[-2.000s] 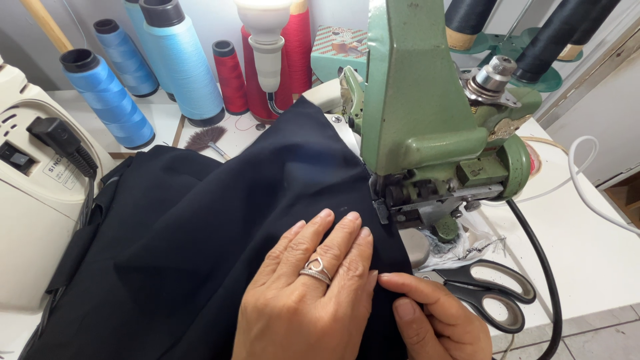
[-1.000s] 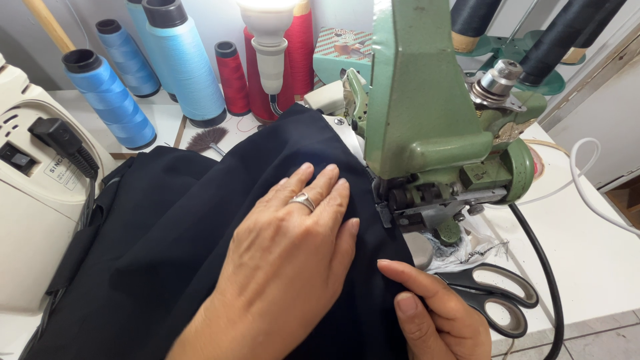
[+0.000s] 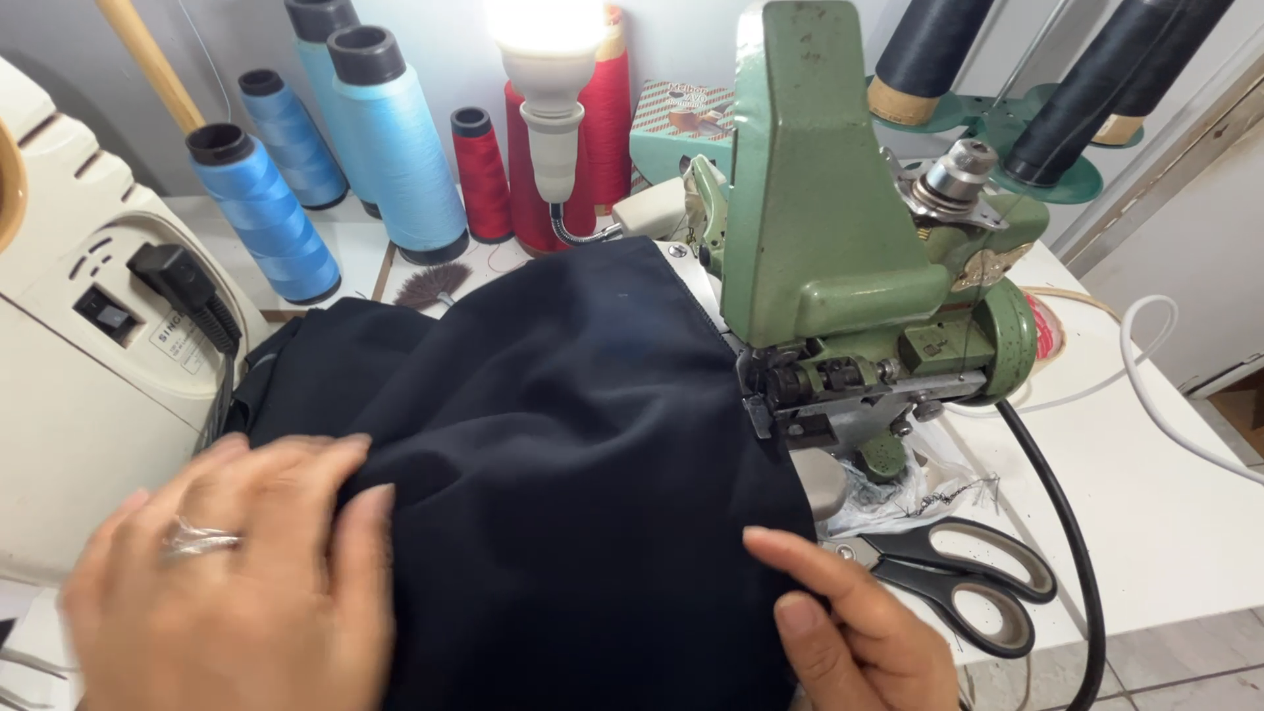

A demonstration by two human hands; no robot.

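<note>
Dark navy fabric (image 3: 573, 454) lies across the work surface, its right edge running under the presser foot (image 3: 758, 415) of a green overlock sewing machine (image 3: 839, 197). My left hand (image 3: 247, 583), wearing a ring and slightly blurred, is over the fabric's left part, fingers a little apart; whether it touches the cloth is unclear. At the fabric's right edge, below the presser foot, is my right hand (image 3: 854, 632), its index finger and thumb apart; its other fingers are partly out of view. Black-handled scissors (image 3: 948, 573) lie just right of the fabric, blades partly hidden.
A cream sewing machine (image 3: 89, 326) stands at the left. Blue thread cones (image 3: 395, 148), red thread cones (image 3: 484, 178) and a lit lamp (image 3: 548, 79) are behind the fabric. A small brush (image 3: 434, 284) lies near them. A black cable (image 3: 1066, 533) curves down at the right.
My left hand has moved left and toward me, from the fabric near the presser foot to its left part. The right hand stays near the right edge.
</note>
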